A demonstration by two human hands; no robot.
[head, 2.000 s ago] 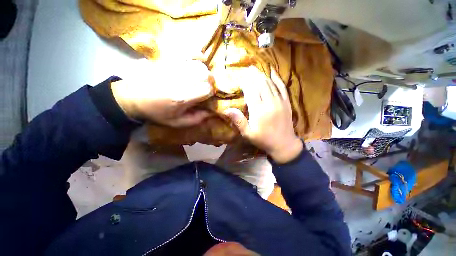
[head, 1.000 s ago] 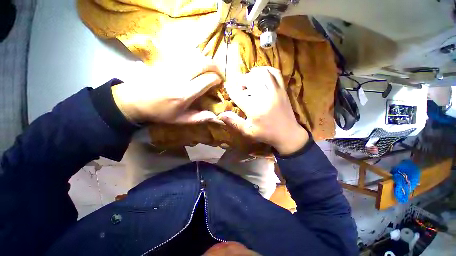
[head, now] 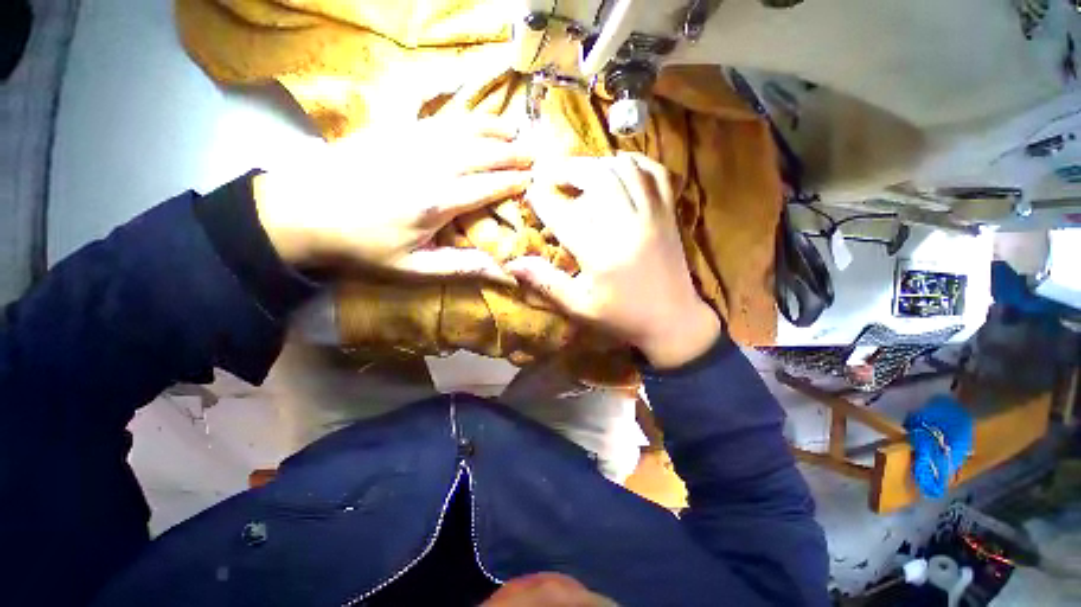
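The mustard-brown cloth (head: 741, 219) lies bunched under the sewing machine head and hangs over the table's front edge. My left hand (head: 385, 190) lies on the cloth at centre left, washed out by bright light, its fingers pointing at my right hand. My right hand (head: 616, 243) pinches the cloth between thumb and bent fingers, just right of my left hand. My left thumb and fingers hold a gathered fold of it. The presser foot and needle area (head: 536, 93) is just beyond my fingertips; the needle tip is lost in glare.
The cream-white machine arm (head: 854, 83) spans the top right. Black-handled shears (head: 804, 275) and a thin dark bent rod (head: 871, 225) lie right of the cloth. A black panel (head: 929, 293) is near the table's right end. A wooden stool (head: 984, 445) holds a blue bundle (head: 940, 446).
My left hand has shifted slightly left and its fingers have spread over the cloth. More folded cloth now shows below the hands at the table's front edge. The whole view has shifted slightly.
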